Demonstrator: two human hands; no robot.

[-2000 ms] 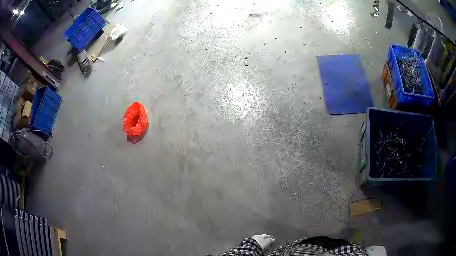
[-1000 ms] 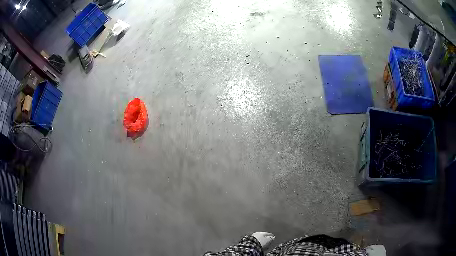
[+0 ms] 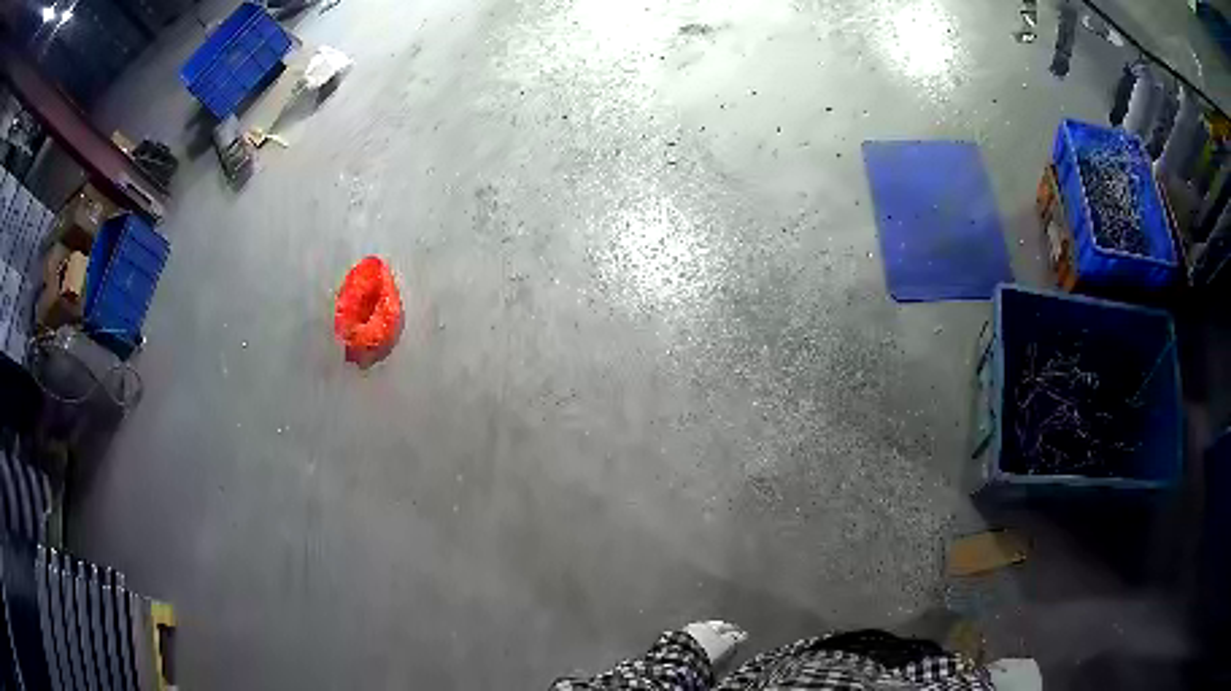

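My left hand (image 3: 716, 639), in a white glove below a black-and-white checked sleeve, shows small at the bottom edge, right of the middle. My right hand (image 3: 1015, 675), also white-gloved, is cut off by the bottom edge further right. No held object shows at either hand, and the fingers are too small to read. A teal-blue bin (image 3: 990, 392) with loose thin metal pieces stands on the floor above my right hand. A blue crate (image 3: 1166, 230) full of small metal pieces stands behind it.
A blue sheet (image 3: 938, 220) and a cardboard piece (image 3: 988, 552) lie near the bin. A crumpled red-orange bag (image 3: 369, 308) lies on the floor at left. Blue crates (image 3: 236, 60) stand along the left side. Stacked striped panels (image 3: 88, 621) are at bottom left. Parts hang along the upper right.
The view has shifted slightly, so the floor objects sit a little higher in the picture. Both hands stay in nearly the same place at the bottom edge.
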